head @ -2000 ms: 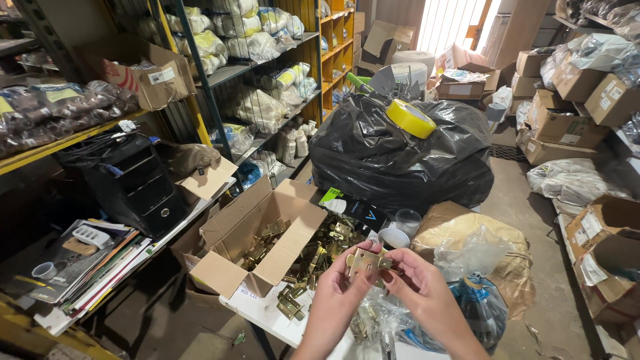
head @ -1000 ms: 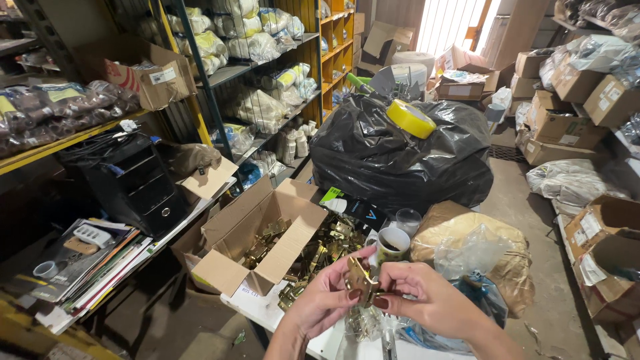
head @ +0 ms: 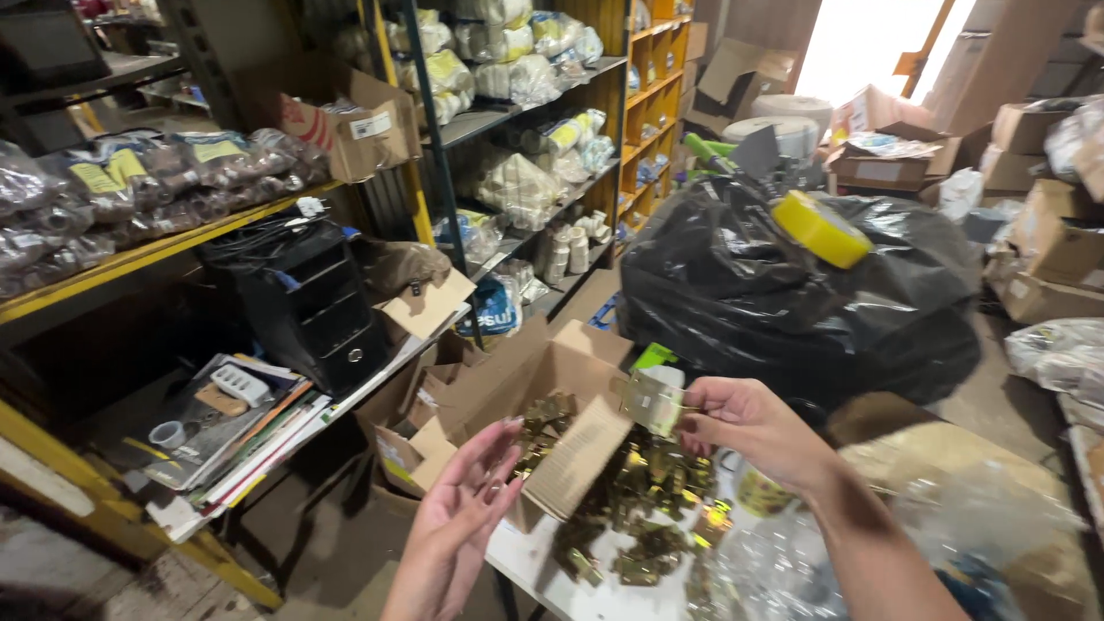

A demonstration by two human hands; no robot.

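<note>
My right hand (head: 746, 423) grips a brass-coloured metal plate (head: 653, 401) by its right edge, above a heap of similar brass-coloured metal parts (head: 655, 492) on a white table (head: 526, 561). Its surface is blurred. My left hand (head: 470, 517) is held up with fingers apart and nothing in it, in front of an open cardboard box (head: 578, 457). More of the brass-coloured parts lie inside that box. A patterned cup (head: 763, 490) stands below my right wrist, partly hidden by it.
A stuffed black plastic bag (head: 793, 302) with a yellow tape roll (head: 821, 228) on top sits behind the table. Clear plastic bags (head: 776, 561) lie at the right. At the left are a black computer tower (head: 302, 302) and shelves with bagged goods (head: 517, 181).
Both hands held a brass-coloured part together over the table; now they are apart. My right hand alone has the plate near the box, and my left hand has let go.
</note>
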